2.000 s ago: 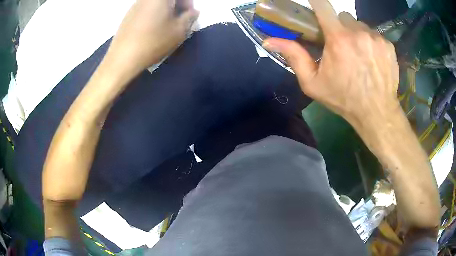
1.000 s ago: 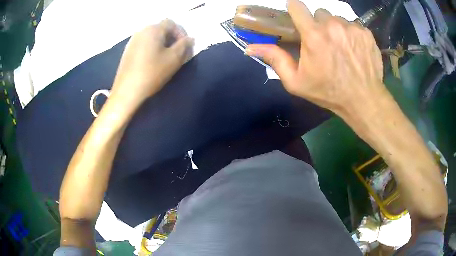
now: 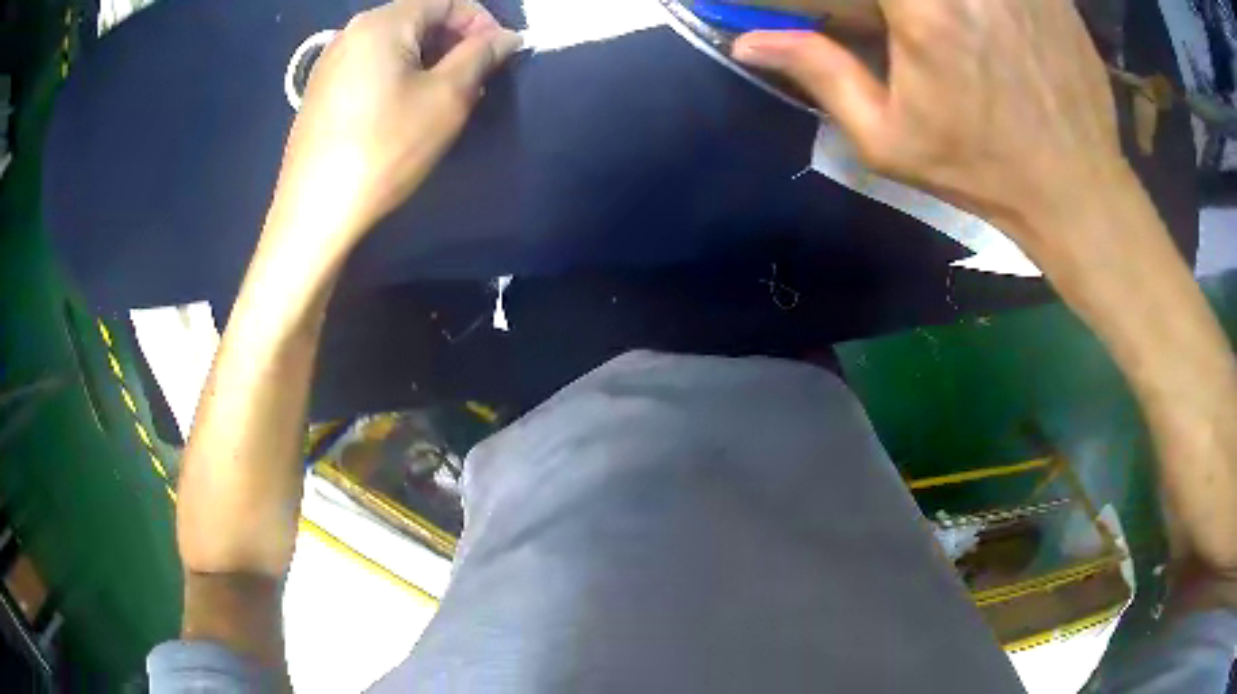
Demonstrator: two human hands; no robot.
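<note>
The steam iron (image 3: pixel 773 19), with its blue trigger and shiny rim, is cut off by the top edge. My right hand (image 3: pixel 963 109) is closed on its brown handle. The iron's tip lies at a white garment panel (image 3: pixel 590 19) at the top edge. My left hand (image 3: pixel 421 61) is left of the iron, fingertips pinched at the panel's left end; whether tape is between them is hidden. A white tape roll (image 3: pixel 301 71) lies just left of my left hand on the dark pressing cover (image 3: pixel 638 176). More white cloth (image 3: pixel 902 197) shows under my right hand.
A small white scrap (image 3: pixel 502 302) and loose threads (image 3: pixel 783 288) lie on the cover's near part. Yellow-framed carts (image 3: pixel 1045 597) with white cloth stand below on both sides, on a green floor. A white piece (image 3: pixel 181 355) hangs at the left edge.
The view has shifted, and the iron sits nearer the top edge. The large white cloth at the upper left has gone from the cover. More white cloth now shows below my right hand.
</note>
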